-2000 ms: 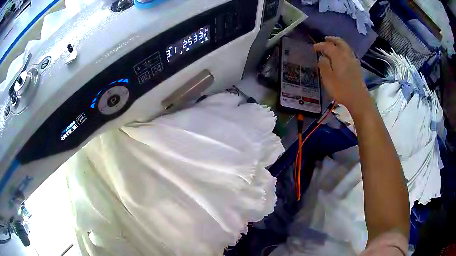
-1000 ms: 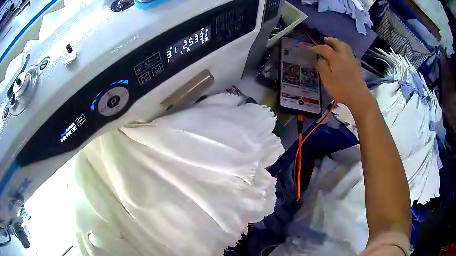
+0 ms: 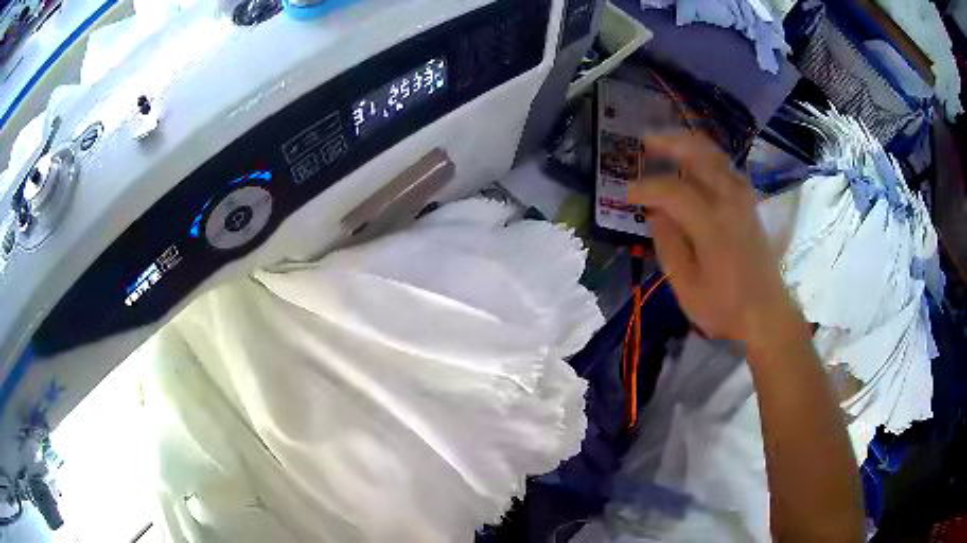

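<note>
A smartphone with a lit screen lies right of the sewing machine's end. My right hand is over the phone's lower right part, its fingers spread and blurred, holding nothing that I can see. It hides part of the screen; whether a fingertip touches the glass cannot be told. My left hand is not in view. A large draped heap of white cloth panels lies under the machine arm, left of the phone.
The white sewing machine with a black control panel fills the upper left. An orange cable runs down from the phone. Bundled white pieces stand at the right. A small open tray and a mesh basket are behind.
My right hand has moved down and left from the phone's upper right edge to over its lower part. The phone and cloth heap have not moved.
</note>
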